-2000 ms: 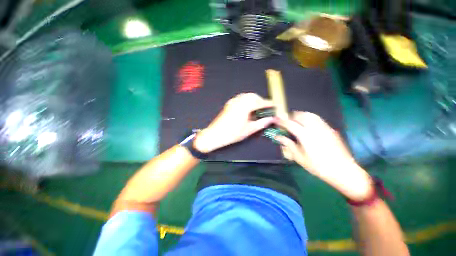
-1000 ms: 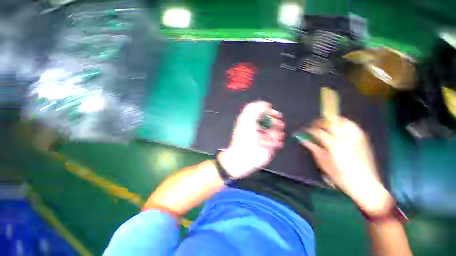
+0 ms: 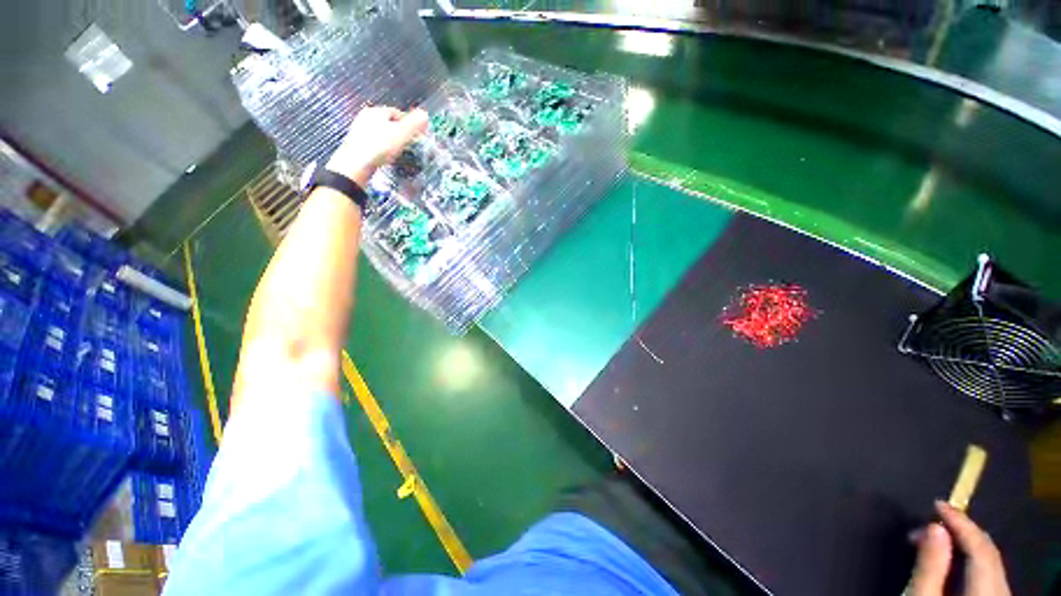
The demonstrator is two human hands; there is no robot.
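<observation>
A stack of clear blister trays (image 3: 529, 221) stands at the upper left, its top tray holding groups of green circuit boards (image 3: 512, 151). My left hand (image 3: 381, 137) is over the tray's left part, fingers bent; whether it holds anything cannot be told. My right hand (image 3: 960, 557), cut off by the bottom edge at the lower right, grips the pale board-holding strip (image 3: 967, 477) over the black mat. No boards are visible on the strip's showing part. A loose pile of red lead wires (image 3: 769, 314) lies on the mat.
The black fume fan (image 3: 991, 355) stands at the right on the work mat (image 3: 745, 431). A solder wire (image 3: 634, 250) runs over the green bench (image 3: 593, 291). Stacked blue crates (image 3: 70, 384) stand at the far left on the green floor, near yellow lines.
The view has swung left, bringing the trays and crates in. My left hand has moved from the mat to the trays, and the green piece seen in it is no longer visible. My right hand keeps the strip.
</observation>
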